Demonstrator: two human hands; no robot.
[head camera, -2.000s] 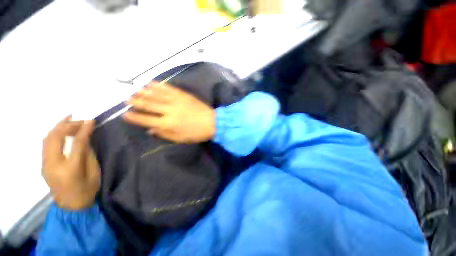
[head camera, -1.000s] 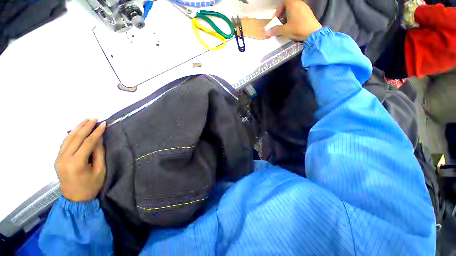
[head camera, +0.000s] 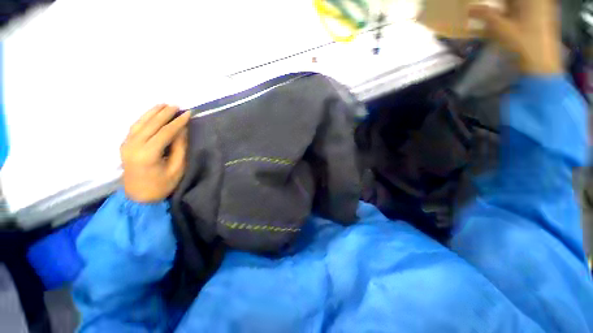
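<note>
A charcoal garment (head camera: 260, 136) with yellow stitch lines drapes from the table edge over the lap. A zip tape (head camera: 253, 96) with a pale line runs along its upper edge. My left hand (head camera: 155, 153) pinches the garment at the left end of this edge. My right hand (head camera: 523, 32), blurred and cut off by the top edge, holds a brown card (head camera: 448, 16) at upper right. A small white piece (head camera: 476, 25), probably chalk, shows at its fingertips.
Blurred scissors with yellow and green handles (head camera: 341, 19) lie on the white table (head camera: 84, 84). Small dark snips (head camera: 377, 42) lie beside them. Dark fabric (head camera: 416, 156) hangs right of the garment. A blue bin (head camera: 57, 253) is below left.
My right hand has moved from the garment to the card and chalk, then further right with the card. My left hand stays on the garment edge. The view has shifted, and the machine parts are out of view.
</note>
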